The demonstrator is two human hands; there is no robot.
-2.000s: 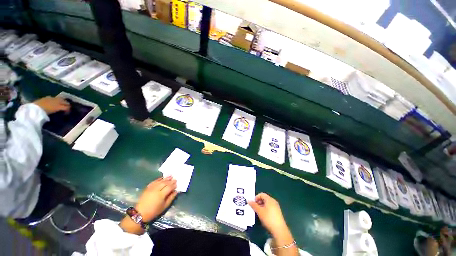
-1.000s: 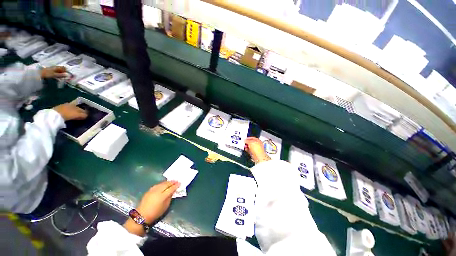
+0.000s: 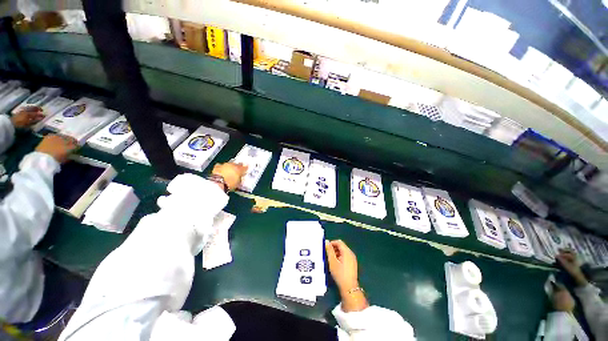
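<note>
My left hand (image 3: pixel 230 174) reaches across to the far row. Its fingers are at the left edge of a flat white package (image 3: pixel 253 165) with faint dark print; I cannot tell if they hold a card. My right hand (image 3: pixel 341 263) is at the right edge of a fanned pile of long white leaflets (image 3: pixel 305 261) with dark marks, its fingers bent; a grip on a leaflet is not clear. A loose pile of small white cards (image 3: pixel 219 248) lies beside my left sleeve, partly covered by it.
White packages (image 3: pixel 368 193) line the far side, some with leaflets. At left, a neighbour's hands are near an open box (image 3: pixel 105 174) and a card stack (image 3: pixel 113 208). White rolls (image 3: pixel 475 301) stand at right, near another person's hands. A dark post (image 3: pixel 130 86) rises at left.
My left hand has moved from the card pile to the far row. My right hand has come back from the row to the leaflet pile. A leaflet now lies beside an emblem package there.
</note>
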